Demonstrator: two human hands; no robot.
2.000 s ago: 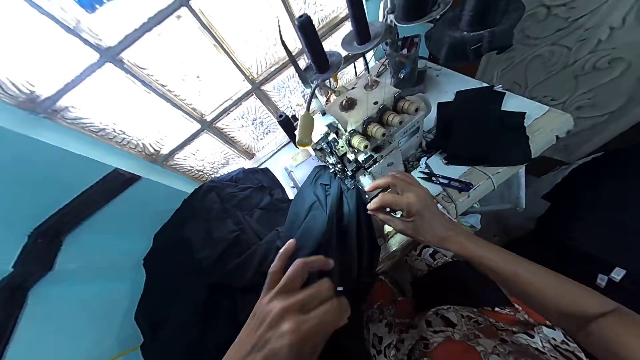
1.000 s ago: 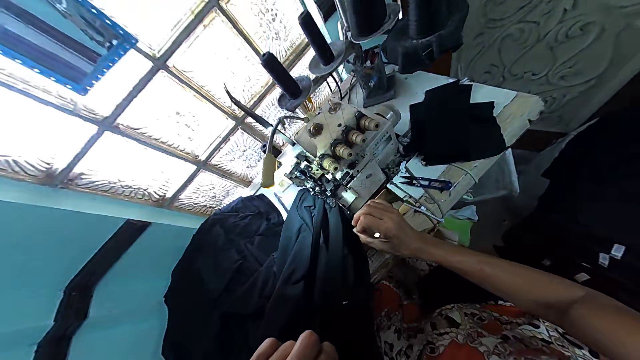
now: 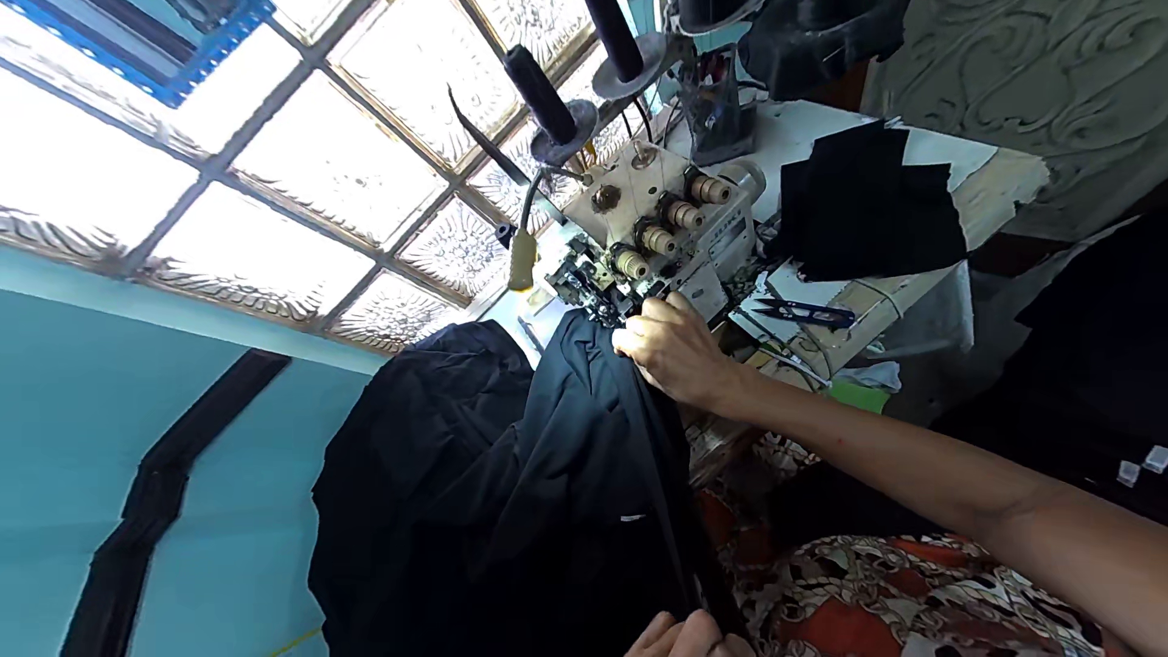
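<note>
Black fabric [image 3: 547,456] hangs from the needle area of an overlock sewing machine [image 3: 657,219] and spreads down to the bottom of the view. My right hand [image 3: 675,351] is closed on the fabric's edge just in front of the presser foot area. At the bottom edge my left hand [image 3: 689,636] shows only its curled fingers, which grip the lower part of the same fabric edge. Between the two hands the edge runs as a fairly straight strip. The machine's needle and foot are partly hidden by the right hand and the cloth.
Thread snips [image 3: 806,313] and a stack of black cut fabric pieces [image 3: 867,205] lie on the worktable [image 3: 995,182] to the right. Black thread cones [image 3: 540,91] stand behind the machine. A yellow-wrapped lamp head [image 3: 522,260] hangs beside the needle area, near the glass-block window [image 3: 319,155].
My left hand has moved from the middle of the fabric down to the bottom edge of the view. My right hand, earlier with fingers spread by the machine, has closed on the fabric edge.
</note>
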